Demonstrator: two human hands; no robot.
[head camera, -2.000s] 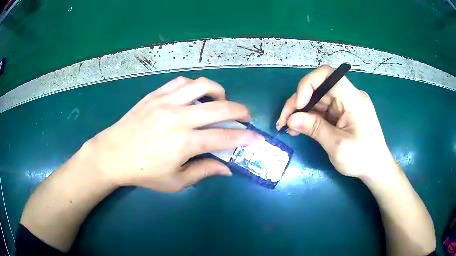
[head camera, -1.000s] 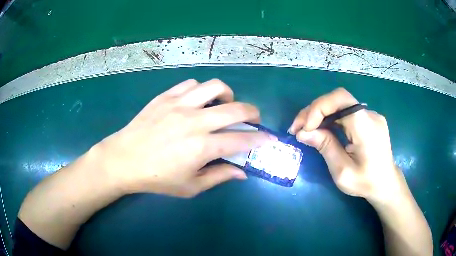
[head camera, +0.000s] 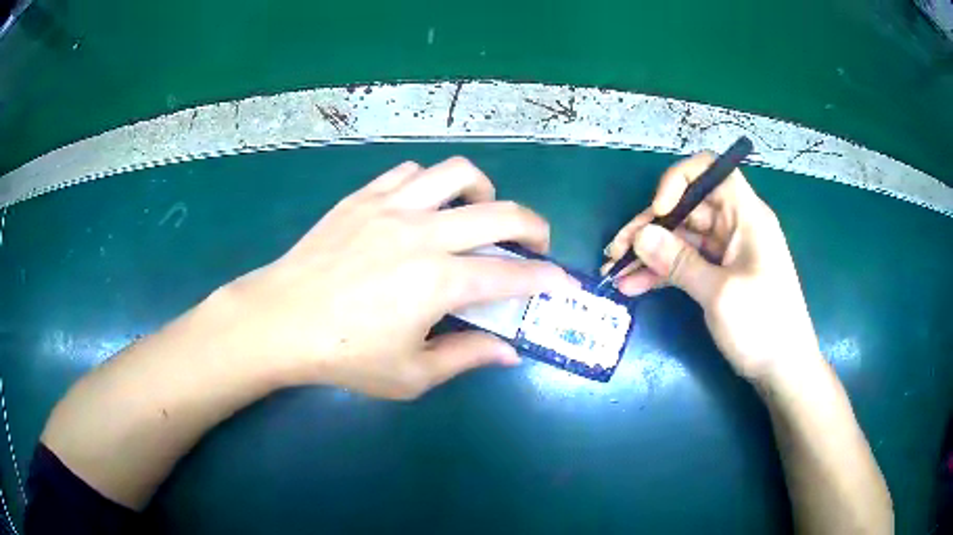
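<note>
An opened phone (head camera: 577, 332) lies tilted on the dark green worktop, its bright white and blue circuit board end pointing lower right. Its plain pale section (head camera: 495, 313) is partly hidden under my left hand (head camera: 387, 277). My left fingers and thumb grip the phone's long edges, with one finger across it near the board. My right hand (head camera: 698, 242) holds a slim black pen-like tool, perhaps tweezers (head camera: 702, 188), slanting up to the right. Its fine tip is at the board's upper edge. Any small part at the tip cannot be made out.
A scratched grey-white strip (head camera: 397, 109) curves across beyond the hands. Past it is a green surface (head camera: 470, 42). Light glares on the glossy worktop (head camera: 345, 460) at both sides. A dark sleeve shows at lower left.
The phone and my left hand have shifted right since the first frame. The black tool tipped flatter a second ago and now stands steeper again, its tip at the board's edge. The board's glare has lessened.
</note>
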